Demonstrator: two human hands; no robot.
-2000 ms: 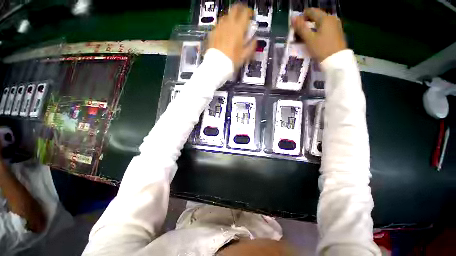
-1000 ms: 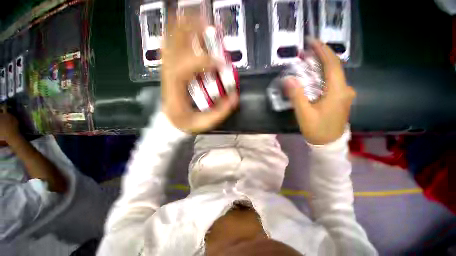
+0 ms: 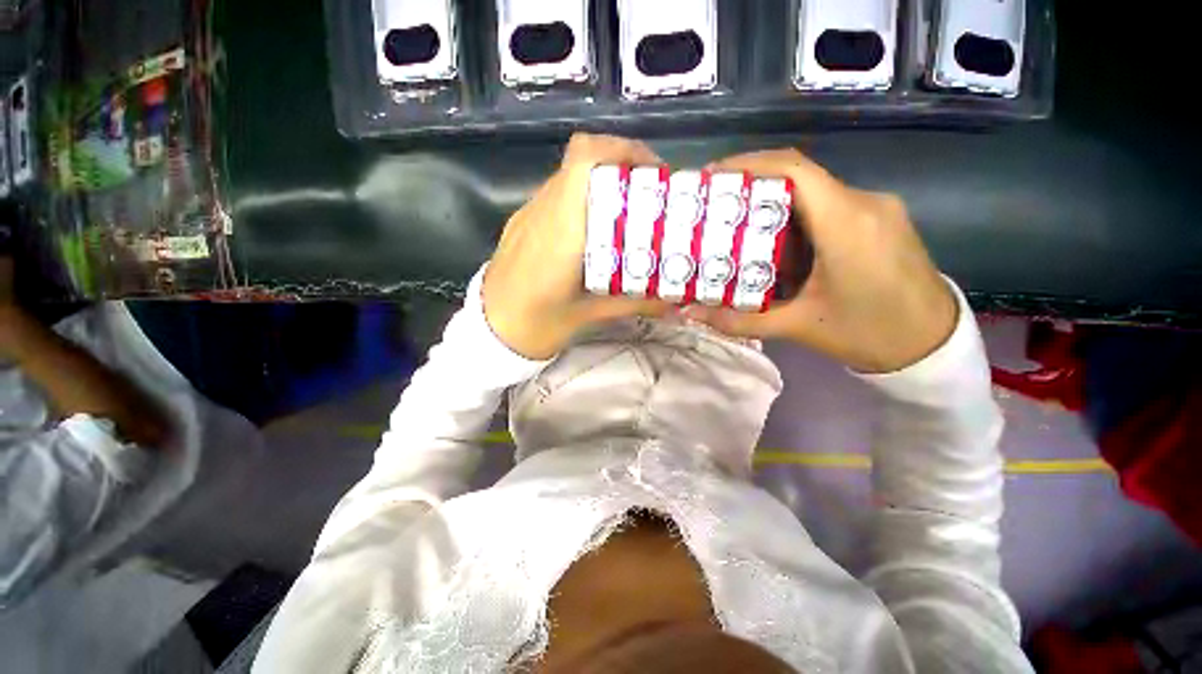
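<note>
Several keypad mobile phones (image 3: pixel 679 237) stand side by side in one block, their short white end faces towards me, with red stripes between them and round marks on each end. My left hand (image 3: pixel 543 257) grips the block from the left. My right hand (image 3: pixel 857 263) grips it from the right, with fingers below the lower edge. Both hands hold it above the bench's front edge. The phones' long faces are hidden.
A clear blister tray (image 3: pixel 554 119) lies beyond my hands with white phone backs (image 3: pixel 668 53) in its pockets, black ovals towards me. Printed sheets (image 3: pixel 132 171) lie at the left on the dark green bench mat (image 3: pixel 435 198). Another person's arm (image 3: pixel 79 375) is at the left edge.
The separate phones in my two hands are now together in one block between both hands, end faces up. The view has tipped down, so the tray sits higher in the picture.
</note>
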